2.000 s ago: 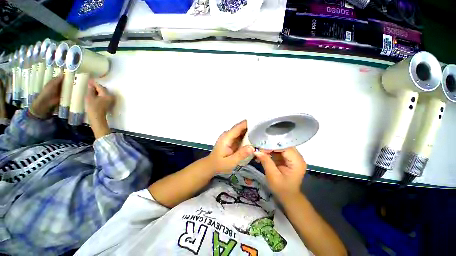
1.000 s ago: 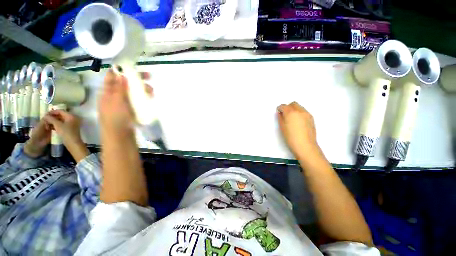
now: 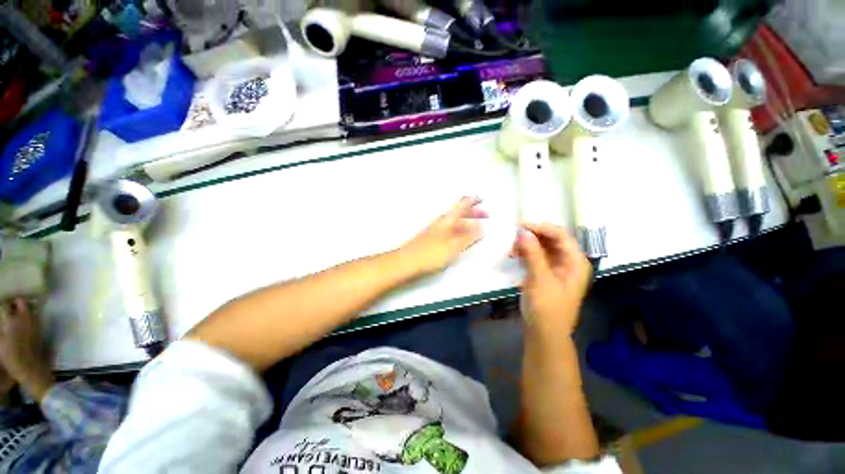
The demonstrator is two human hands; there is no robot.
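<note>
A cream hair dryer (image 3: 535, 167) lies on the white work surface, its lower handle partly hidden by my right hand. A second hair dryer (image 3: 590, 176) lies just right of it. My left hand (image 3: 449, 237) is left of the first dryer, empty, with fingers apart. My right hand (image 3: 554, 273) is at the first dryer's lower handle, thumb and forefinger close together. Whether it pinches a small part or touches the handle cannot be told. Another hair dryer (image 3: 136, 278) lies alone at the left.
Two more dryers (image 3: 712, 153) lie farther right. Along the far side are blue bins (image 3: 148, 97), a white bag of small parts (image 3: 250, 97), a dark-handled tool (image 3: 76, 190) and printed cartons (image 3: 398, 106) with dryers on top. A neighbour's hand (image 3: 23, 347) shows at the left edge.
The view has turned right. The dryer my left hand carried a second ago now lies at the left, let go. My left hand has moved right, and both hands are near the centre-right dryers.
</note>
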